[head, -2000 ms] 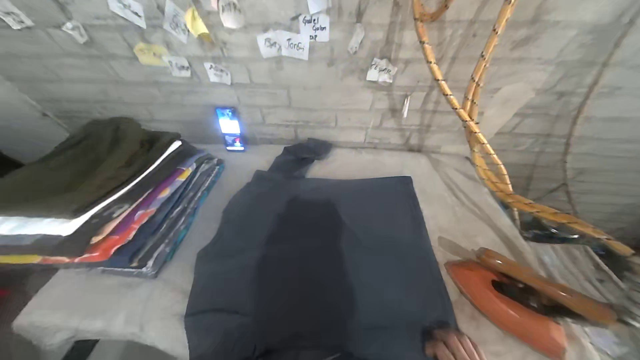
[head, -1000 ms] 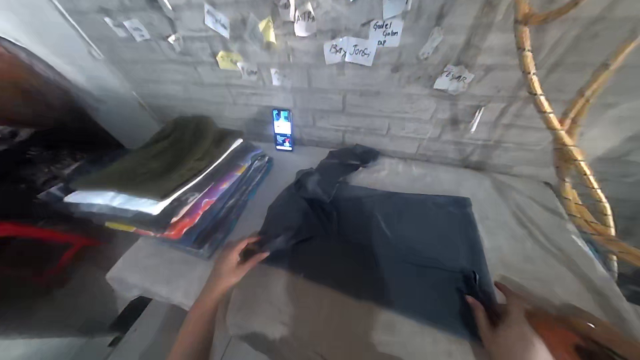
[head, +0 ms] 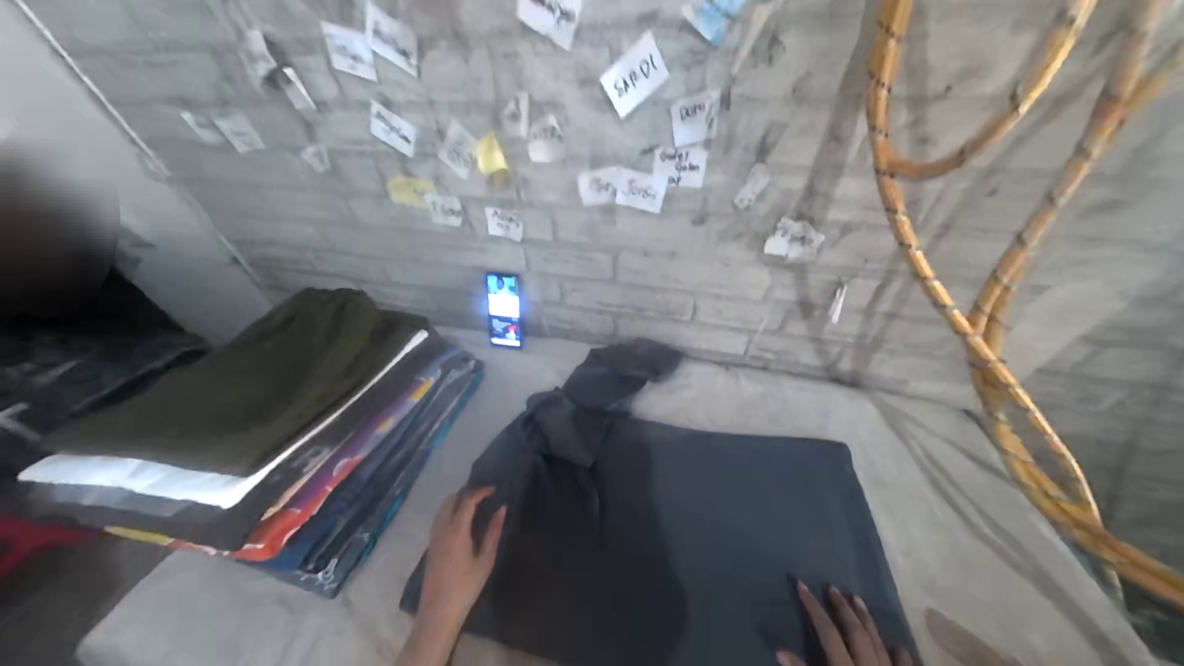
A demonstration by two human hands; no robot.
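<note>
A dark blue-grey cloth garment (head: 768,518) lies spread on the pale cloth-covered table, smooth on its right part and bunched at its upper left, where a crumpled end reaches toward the wall. My left hand (head: 462,546) rests on the garment's left edge, thumb and fingers apart. On the lower right part lies my right hand (head: 846,629), palm down with its fingers spread; the bottom of the frame cuts it off. Neither hand shows a clear grip on the cloth.
A stack of folded clothes (head: 231,398), olive green on top, sits at the left. A lit phone (head: 504,310) leans against the block wall (head: 647,296), which bears paper notes. Yellowish wrapped hoses (head: 934,268) hang at right. Part of a person (head: 55,231) is at far left.
The iron at the right in the earliest frame is out of view now. The garment's left part, flat two seconds ago, is bunched. My left hand has come into view and stays at the garment's left side.
</note>
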